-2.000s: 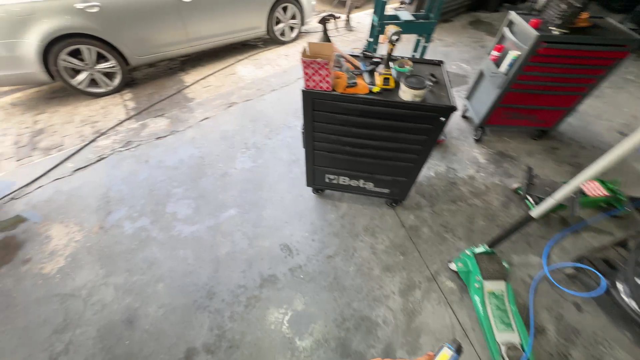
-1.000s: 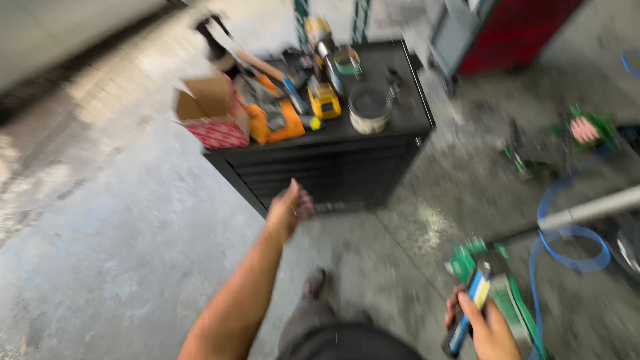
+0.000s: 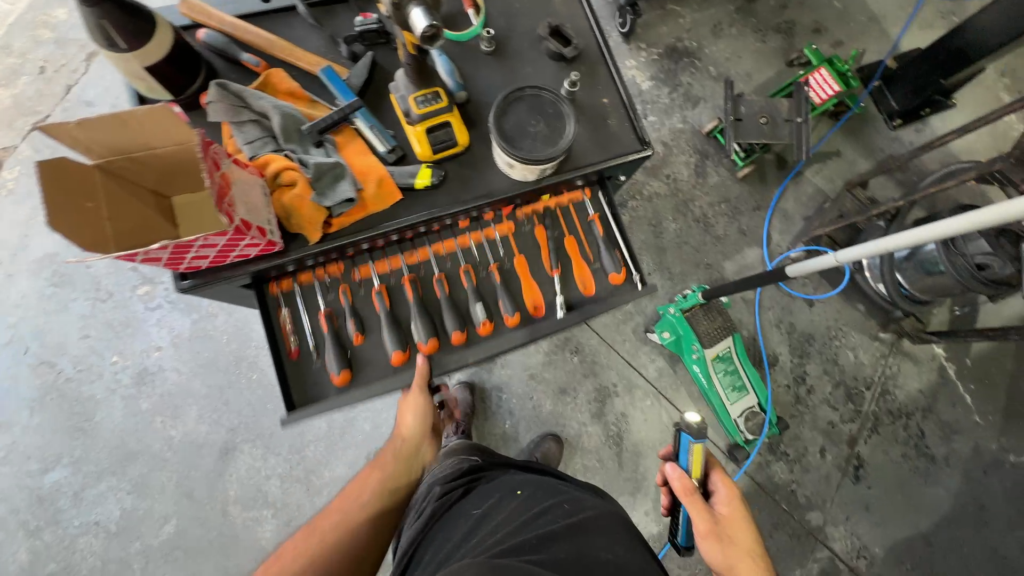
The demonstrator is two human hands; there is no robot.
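My left hand (image 3: 420,412) is at the front edge of a pulled-out drawer (image 3: 352,404) of the black tool cabinet, its thumb over the rim and its fingers below. Inside the drawer lies a row of screwdrivers with black and orange handles (image 3: 388,328), beside a few all-orange ones (image 3: 528,286). In my right hand (image 3: 704,504) is a blue and black work light (image 3: 688,480) with a yellow strip, its tip lit, held right of my legs. On the cabinet top are a yellow cordless power tool (image 3: 432,120), a lidded tub (image 3: 532,132), a hammer (image 3: 264,36) and orange and grey cloths (image 3: 320,160).
An open cardboard box (image 3: 160,192) and a dark bottle (image 3: 148,48) stand at the cabinet's left. To the right, a green floor jack (image 3: 720,368) with a long handle rests on the concrete, near a blue hose (image 3: 764,320) and another green jack (image 3: 816,84).
The cabinet drawer has come open, and my left hand has moved to its front edge. My right hand still holds the work light. The view has come nearer the cabinet.
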